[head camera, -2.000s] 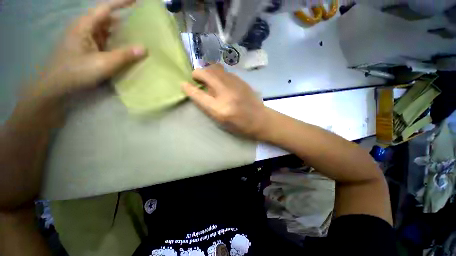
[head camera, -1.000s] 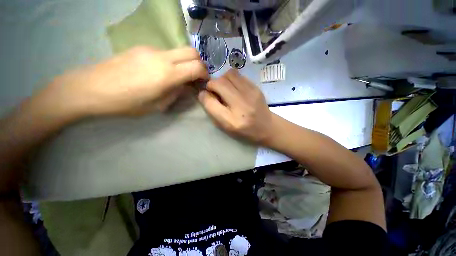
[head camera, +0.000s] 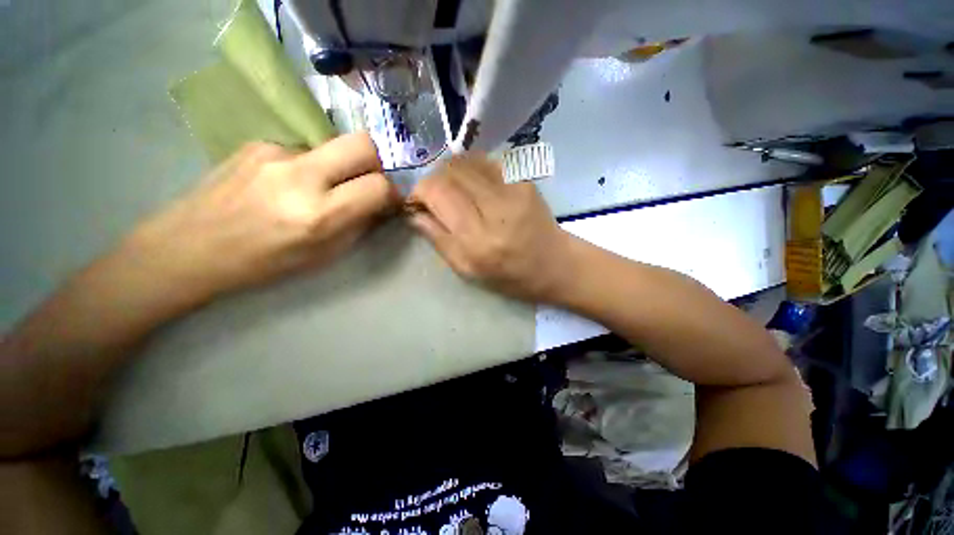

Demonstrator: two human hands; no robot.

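A large grey-green garment panel (head camera: 345,313) lies over the left of the machine table and hangs past its front edge. A yellow-green cloth piece (head camera: 246,99) lies on it, partly folded, running under my left hand. My left hand (head camera: 303,209) and my right hand (head camera: 486,225) meet fingertip to fingertip and pinch the panel's edge just in front of the machine's shiny metal plate (head camera: 403,115). The pinched cloth is mostly hidden by the fingers. The needle cannot be made out.
The white sewing machine head (head camera: 607,42) stands above and behind my hands. A ribbed white knob (head camera: 528,162) is right of my right hand. A yellow-orange supply box (head camera: 804,251) with green strips (head camera: 868,219) stands at the right. Cloth heaps (head camera: 628,413) lie below the table.
My left hand has left the raised yellow-green piece and come to the fingertips of my right hand. The yellow-green piece now lies flatter. The view of the machine head has shifted.
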